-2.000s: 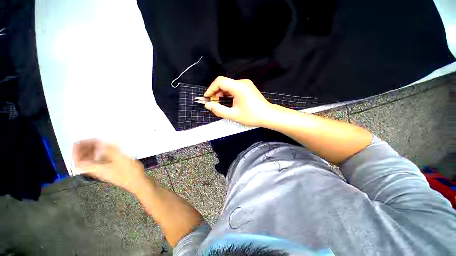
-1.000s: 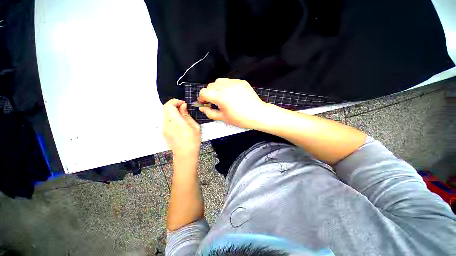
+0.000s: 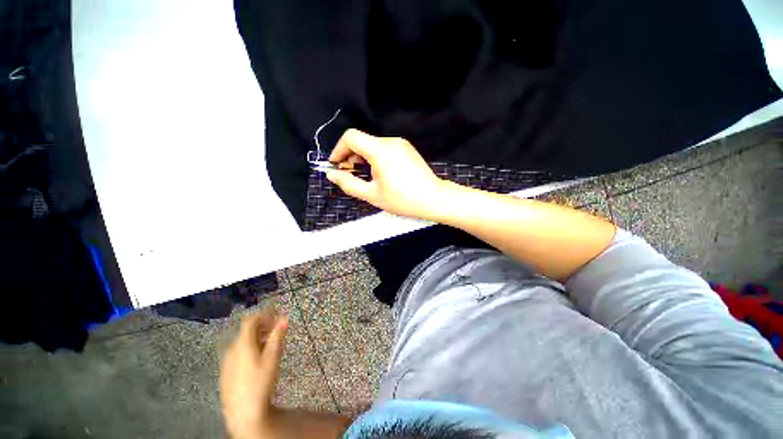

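The plain black fabric (image 3: 601, 86) lies on the white table, with a strip of checked fabric (image 3: 330, 207) along its near edge. My right hand (image 3: 386, 176) is closed on small silvery thread snips (image 3: 323, 165), points to the left, at the strip's upper left corner. A pale loose thread (image 3: 324, 129) curls up from that corner, beside the snips' points. My left hand (image 3: 251, 364) is blurred, off the table above the floor, with fingers apart and nothing visible in it.
The white table (image 3: 172, 154) shows left of the cloth, its near edge curving across. Other dark garments (image 3: 43, 257) lie at the far left, beside a blue edge. Dark cloth (image 3: 227, 297) hangs below the table edge. A red and blue stool (image 3: 755, 313) stands at right on the speckled floor.
My left hand has left the checked strip and moved down toward my body. My right hand has shifted slightly left with the snips, whose points are now at the thread's base.
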